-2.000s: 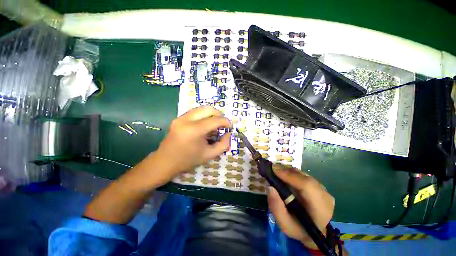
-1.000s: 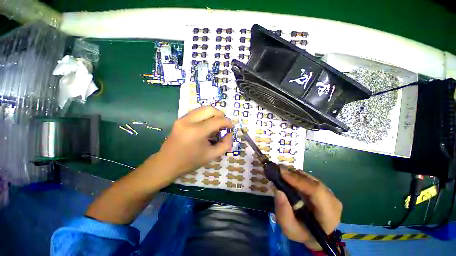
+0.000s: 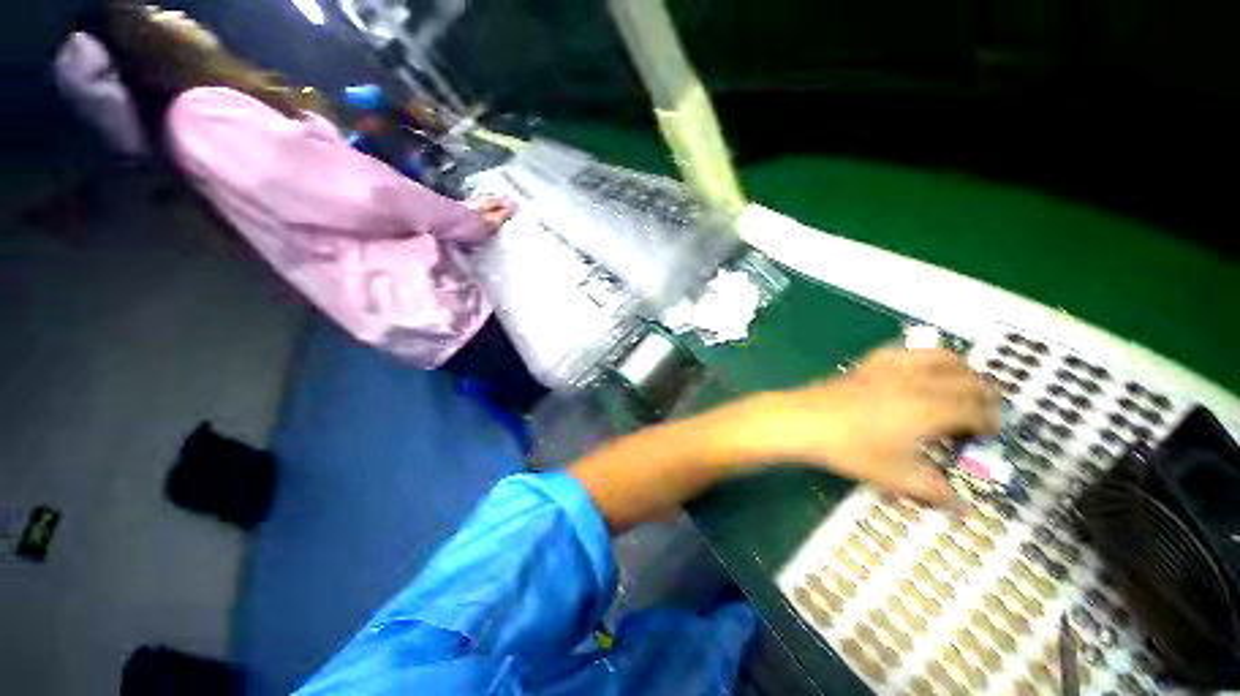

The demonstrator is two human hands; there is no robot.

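My left hand, bare and blurred, is over the white component sheet. Its thumb and fingers close around a small circuit board with a pink patch. The fingers hide part of the board. The sheet carries rows of dark and tan parts. A thin grey shaft, likely the soldering iron, shows at the lower right, cut off by the bottom edge. My right hand is out of the picture.
The black fan stands on the sheet at the right. The solder spool, crumpled white wad and clear plastic trays are left of my hand. A person in pink sits at the upper left, a hand over the bench.
The view has swung left, bringing the person and the floor into sight. My right hand has left the picture. The pink patch on the board now shows.
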